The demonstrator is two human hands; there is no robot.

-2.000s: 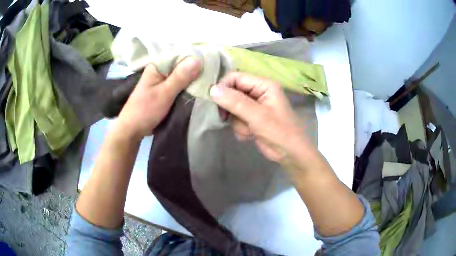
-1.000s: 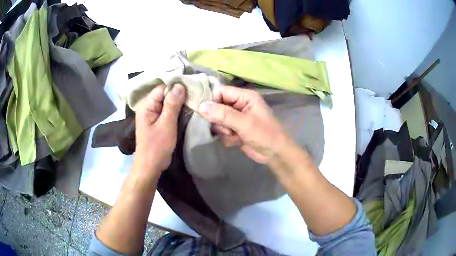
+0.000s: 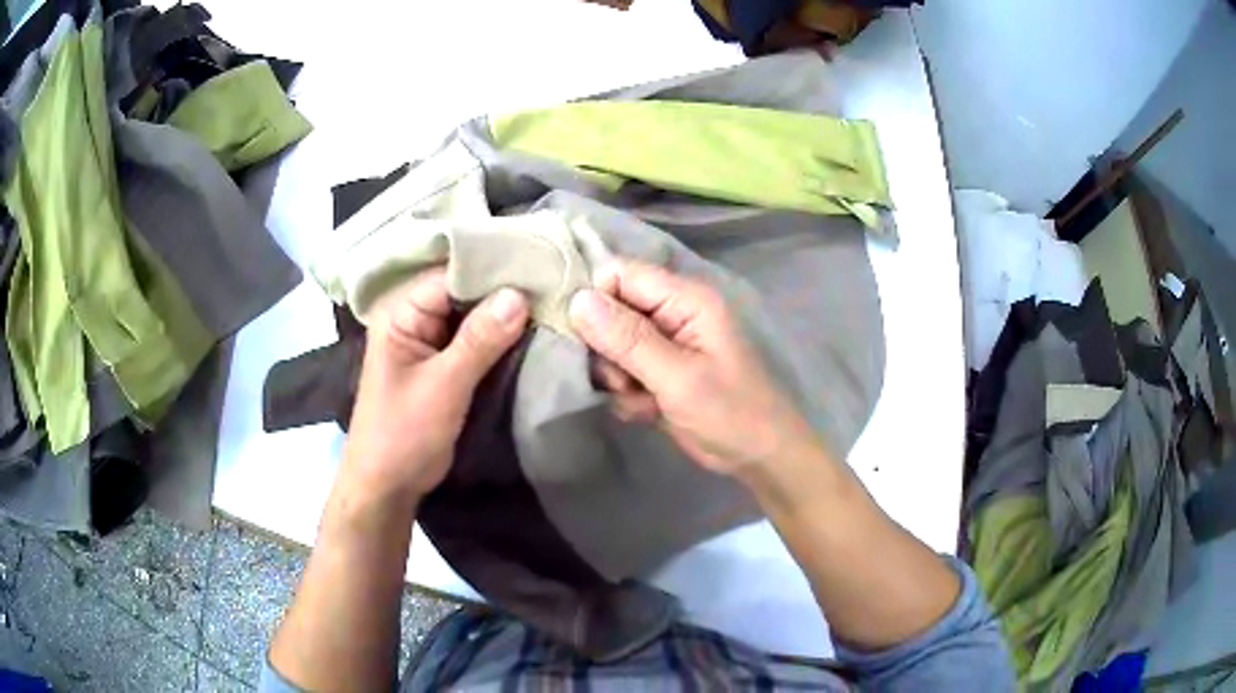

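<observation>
A grey, brown, beige and lime garment lies bunched on the white table in front of me. My left hand pinches a beige panel between thumb and fingers. My right hand pinches the same beige cloth just to the right, so a short stretch spans between both thumbs. A lime sleeve lies flat behind my right hand. A dark brown panel hangs below my hands toward my body. The fingers under the cloth are partly hidden.
A garment pile in grey, lime and dark hangs over the left table edge. Another pile is heaped beyond the right edge. A navy and rust-brown bundle sits at the far edge. Speckled floor shows at lower left.
Both hands still pinch the beige cloth. More of the beige panel now shows unfolded between and behind them. The view has shifted, so the far bundle sits higher and is more cut off.
</observation>
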